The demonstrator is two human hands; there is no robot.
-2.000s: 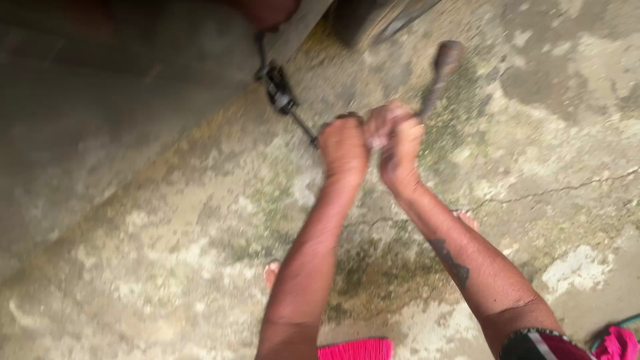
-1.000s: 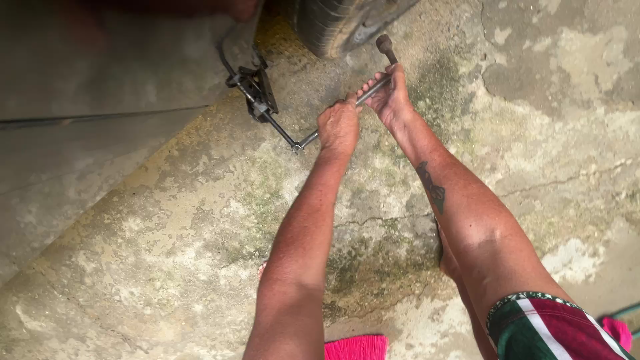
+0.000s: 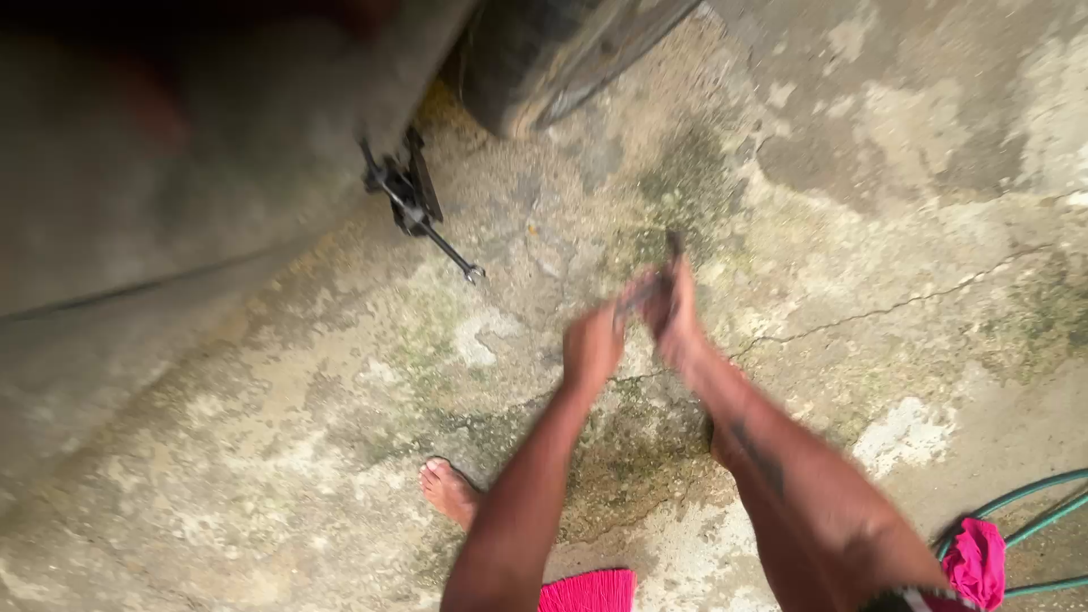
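A metal wrench (image 3: 639,297), blurred by motion, lies between my two hands. My left hand (image 3: 592,344) is closed around one end of it. My right hand (image 3: 676,310) is at the other end, where the dark socket-like tip points up past the fingers; its exact grip is blurred. To the upper left, a dark scissor jack (image 3: 408,200) stands at the car's edge, its screw rod ending in a forked metal eye (image 3: 473,273). Neither hand touches the jack.
The car body (image 3: 170,195) fills the upper left, with a tire (image 3: 518,68) beside it. Cracked concrete (image 3: 340,365) lies underfoot. Pink broom bristles (image 3: 591,592), a pink cloth (image 3: 976,563) and a green hose (image 3: 1033,503) are at the bottom. My bare foot (image 3: 446,490) shows.
The wrench was joined to the jack's rod end a second ago and is now away from it. Both hands have moved back from the jack with the wrench.
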